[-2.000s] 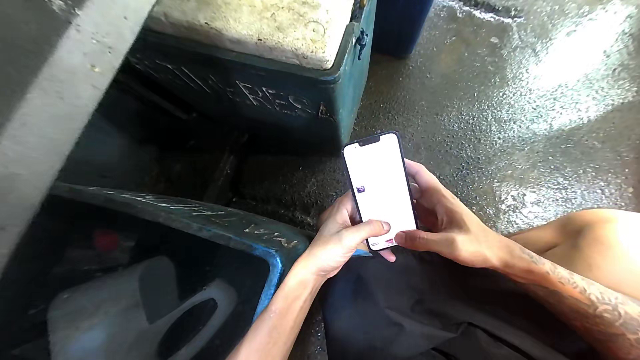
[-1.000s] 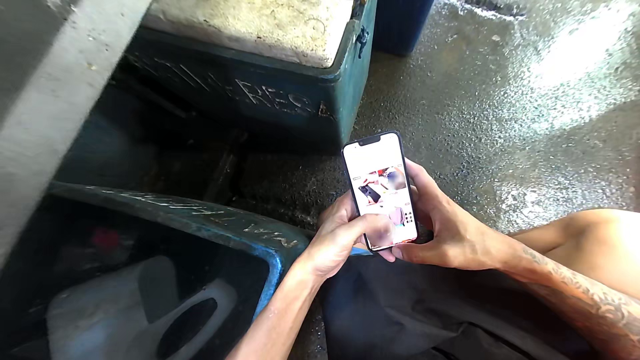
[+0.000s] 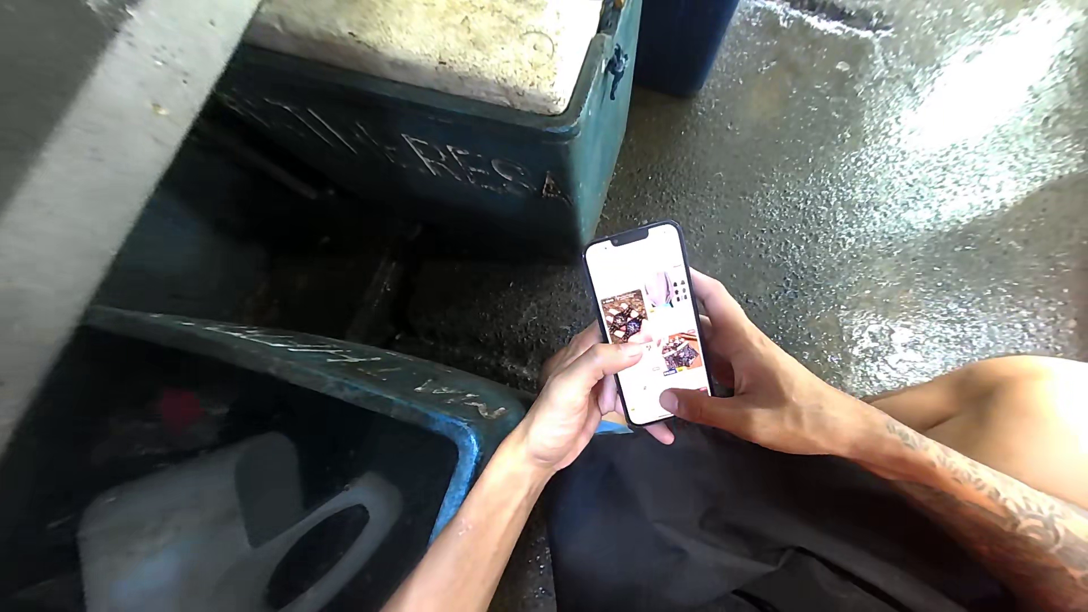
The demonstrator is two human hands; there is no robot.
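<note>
A smartphone (image 3: 650, 323) with a lit screen showing pictures is held upright between my two hands, above my lap in dark cloth. My left hand (image 3: 574, 391) grips its left edge, with the thumb over the middle of the screen. Around the right edge and lower corner wraps my right hand (image 3: 756, 374), its thumb on the bottom of the screen. The fingers behind the phone are mostly hidden.
A dark green bin (image 3: 586, 170) with scratched writing and a stained pale lid (image 3: 442, 42) stands ahead. At lower left, an open bin (image 3: 476, 416) holds a whitish plastic container (image 3: 195, 518). A blue bin (image 3: 684, 42) stands on wet concrete floor (image 3: 799, 187). A grey beam (image 3: 110, 161) crosses upper left.
The phone screen has gone from mostly white to several pictures. My left thumb has moved up the screen, and my right thumb lies on its lower part. Both hands keep holding the phone.
</note>
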